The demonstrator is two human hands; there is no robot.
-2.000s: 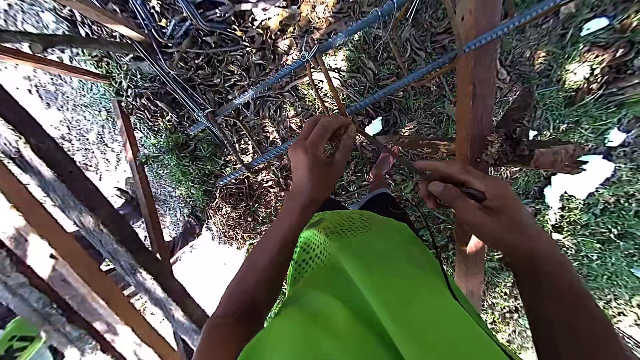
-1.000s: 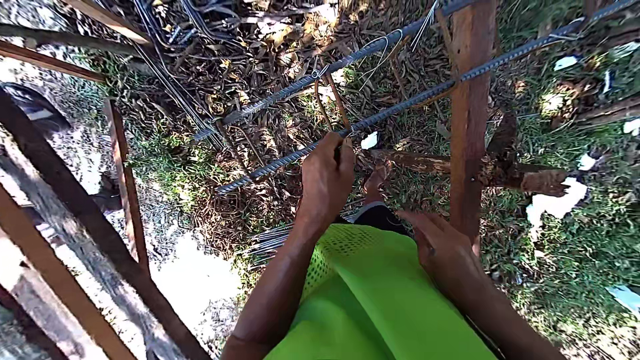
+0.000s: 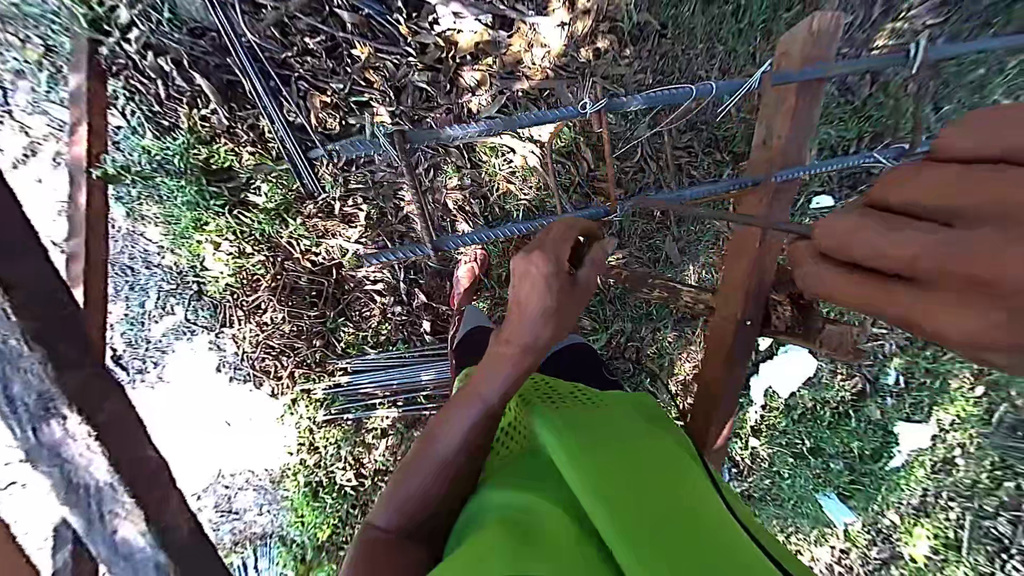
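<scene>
Two ribbed steel rebars cross the view, an upper one [image 3: 496, 126] and a lower one [image 3: 488, 234], with thin rusty stirrups [image 3: 606, 160] between them and wire ties [image 3: 590, 105] on the upper bar. My left hand [image 3: 556, 276] is at the lower bar by a stirrup's foot, thumb and index finger bent close together; whether they pinch wire there is too small to tell. At the right edge my right hand [image 3: 920, 240], partly out of frame, has its fingers closed around the end of a thin brown rod [image 3: 736, 218] that reaches left towards the lower bar.
A wooden post [image 3: 748, 320] stands behind the bars at right, with a rough log [image 3: 816, 324] beside it. Timber beams [image 3: 88, 400] slant across the left. A bundle of thin steel rods [image 3: 392, 380] and a heap of bent stirrups [image 3: 280, 320] lie on leafy ground.
The black-handled tool seen in my right hand two seconds ago is no longer visible there. My right hand has moved up and outward to the thin rod. The view has shifted closer to the bars.
</scene>
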